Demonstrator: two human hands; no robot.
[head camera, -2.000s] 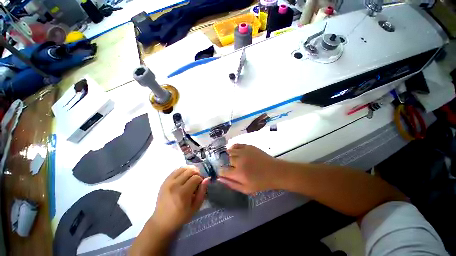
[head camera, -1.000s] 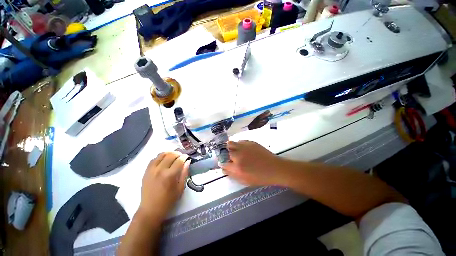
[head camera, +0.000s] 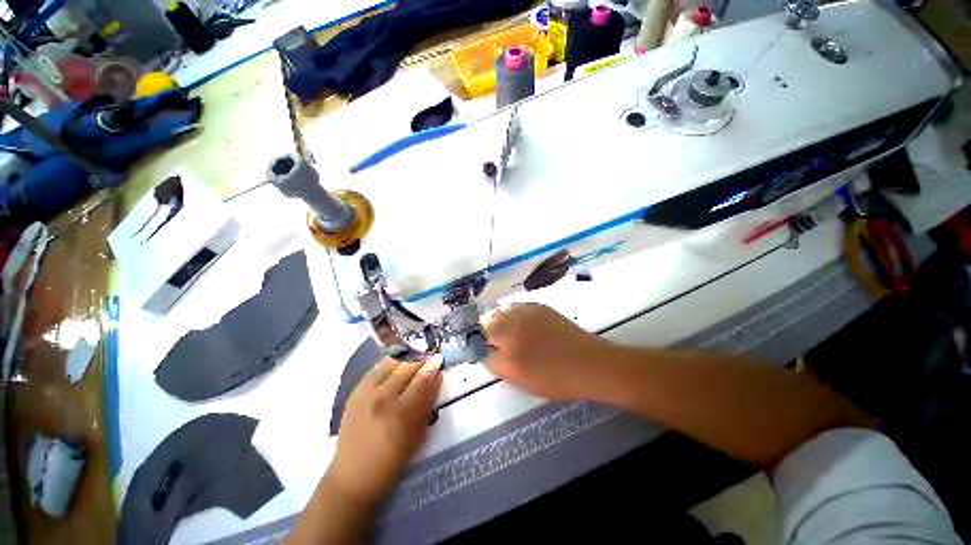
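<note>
A dark grey curved cloth piece (head camera: 355, 381) lies on the machine bed, partly under my left hand (head camera: 392, 413). The fingertips of my left hand press on it close to the presser foot and needle area (head camera: 431, 339). My right hand (head camera: 538, 349) is just right of the needle bar, with bent fingers; its fingertips are partly hidden, so its hold on the cloth is unclear. The metal parts and fingers hide the cloth at the needle. The white sewing machine head (head camera: 596, 176) reaches in from the right.
Curved dark grey panels (head camera: 240, 335) lie left, with another panel (head camera: 208, 468) below bearing a small dark scrap. A white box (head camera: 192, 275) stands above them. Red-orange scissors (head camera: 889, 256) lie right. Thread cones (head camera: 515, 80) and a yellow tray (head camera: 479, 64) stand behind. A ruler strip (head camera: 500, 458) lines the front edge.
My left hand has moved right and down from a second ago, and a curved cloth edge now shows left of it. My right hand has barely moved.
</note>
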